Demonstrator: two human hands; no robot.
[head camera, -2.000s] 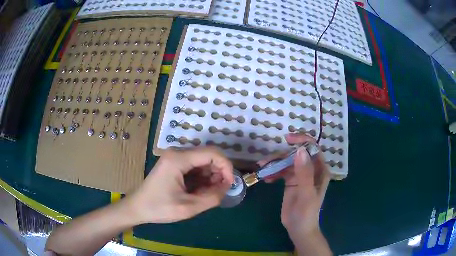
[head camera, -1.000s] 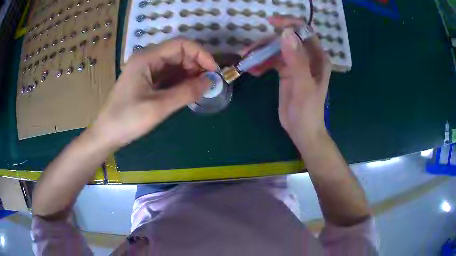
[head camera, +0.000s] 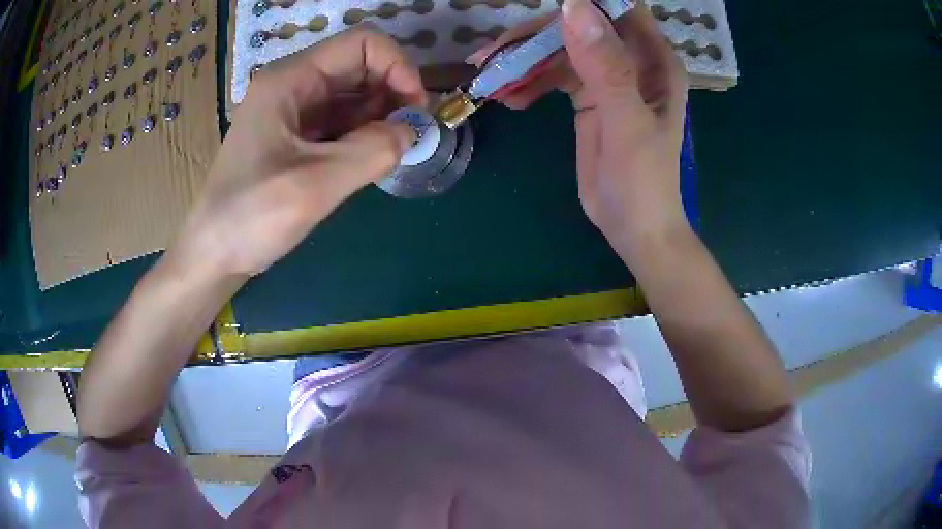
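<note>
A squat round metal fixture (head camera: 439, 170) with a white top stands on the green mat. My left hand (head camera: 300, 155) is at its left side, thumb and forefinger close together over the white top; a small part between the fingertips is too small to make out clearly. My right hand (head camera: 620, 114) holds a slim silver-grey tool (head camera: 522, 60) between thumb and fingers. The tool slants down to the left, and its brass tip (head camera: 456, 109) is at the fixture's upper edge, close to my left fingertips.
A brown cardboard sheet (head camera: 134, 222) with rows of small silver parts lies at the left. A white foam tray (head camera: 713, 52) with dumbbell-shaped slots lies behind the hands. Yellow tape (head camera: 434, 322) runs along the near bench edge, with my pink-clad torso (head camera: 475, 434) below it.
The view has tipped down, so the trays have slid toward the top and my torso shows. My hands, the tool and the fixture keep much the same arrangement.
</note>
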